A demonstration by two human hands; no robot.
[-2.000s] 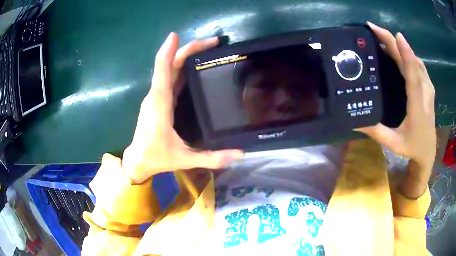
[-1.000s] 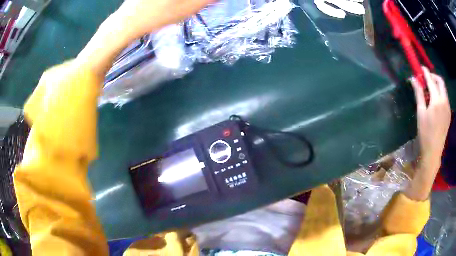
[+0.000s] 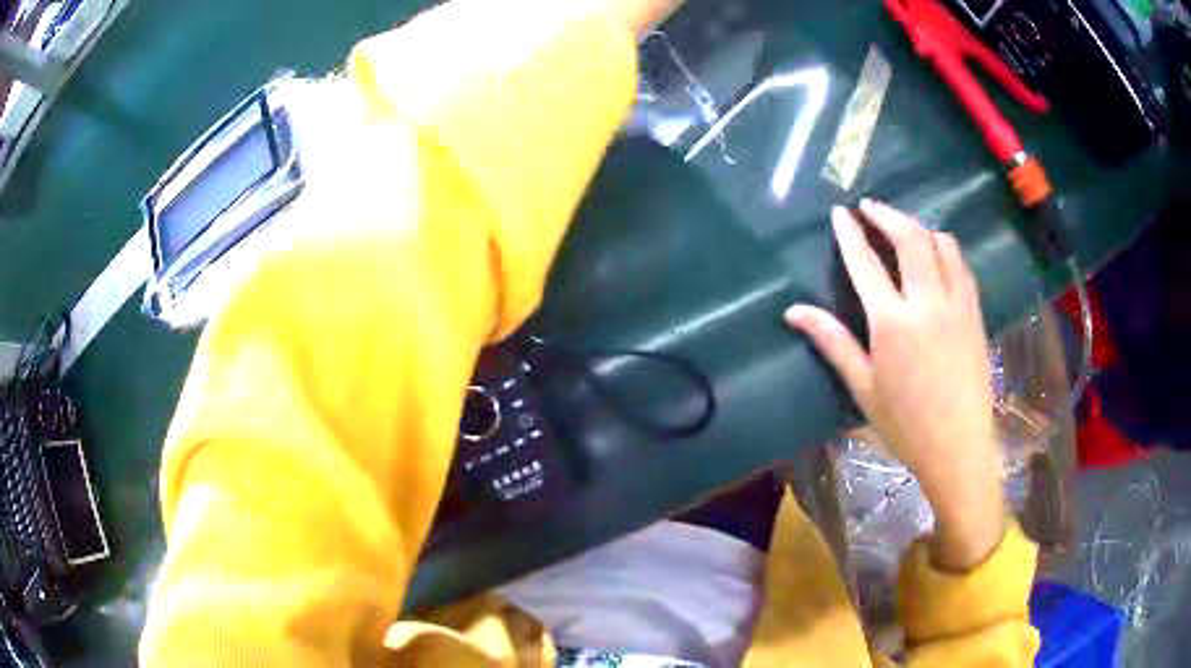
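Observation:
A black video speaker unit (image 3: 523, 450) lies on the green bench mat (image 3: 731, 281), its screen side hidden under my left sleeve. The unit's dial and buttons show, and its black wrist strap (image 3: 699, 392) loops out to the right. My left arm reaches across to the far side; the left hand is cut off by the top edge. My right hand (image 3: 914, 326) is over the mat at the right, fingers spread, with no object seen in it. A wrapped lens stack (image 3: 222, 196) lies at the far left.
The red air blow gun (image 3: 973, 98) lies at the far right beside another black unit (image 3: 1078, 65). Clear film pieces (image 3: 784, 111) lie at the far side. Waiting units (image 3: 52, 483) stand at the left edge. Film waste (image 3: 901, 509) and a blue bin (image 3: 1078, 626) are lower right.
The red air gun is out of my right hand, which has moved left onto the mat area. My left arm has swung right, covering the unit's screen. The view has shifted.

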